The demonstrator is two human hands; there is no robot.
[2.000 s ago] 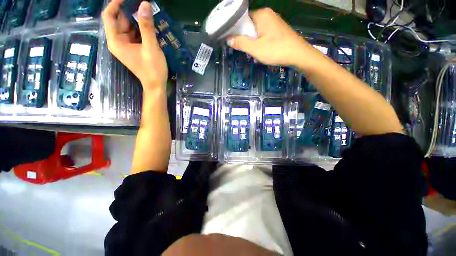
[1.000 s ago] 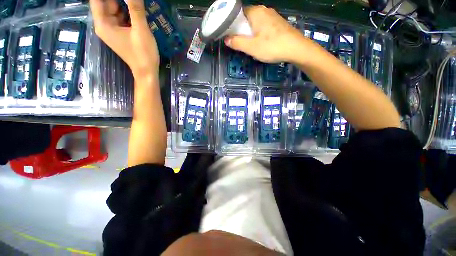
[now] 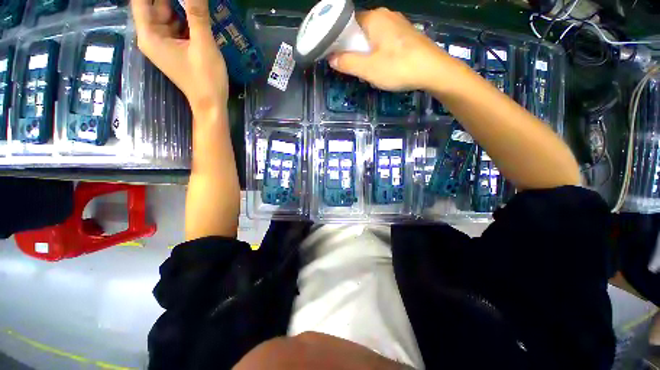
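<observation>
My left hand (image 3: 177, 47) is at the upper left, partly cut off by the top edge. It holds a teal-blue electronic unit (image 3: 237, 47), tilted, with pale patches facing up. My right hand (image 3: 391, 52) grips the white barcode scanner (image 3: 326, 30), its round head pointing left. A white barcode label (image 3: 281, 66) lies in the upper-left pocket of the clear blister tray (image 3: 278, 107), between unit and scanner. Other pockets hold teal-blue units (image 3: 339, 170); one unit (image 3: 452, 166) lies tilted. My right forearm hides part of the tray.
A thick tray stack (image 3: 163, 123) with units on top stands at the left. Black and white cables (image 3: 579, 32) lie at the upper right, with another tray (image 3: 650, 162) at the right edge. A red plastic stool (image 3: 69, 235) and a person's dark sleeve (image 3: 32, 206) are at lower left.
Over two seconds the view has shifted, so the trays and stool appear higher and slightly left. The held unit and left hand sit nearer the top edge. Both hands keep their holds.
</observation>
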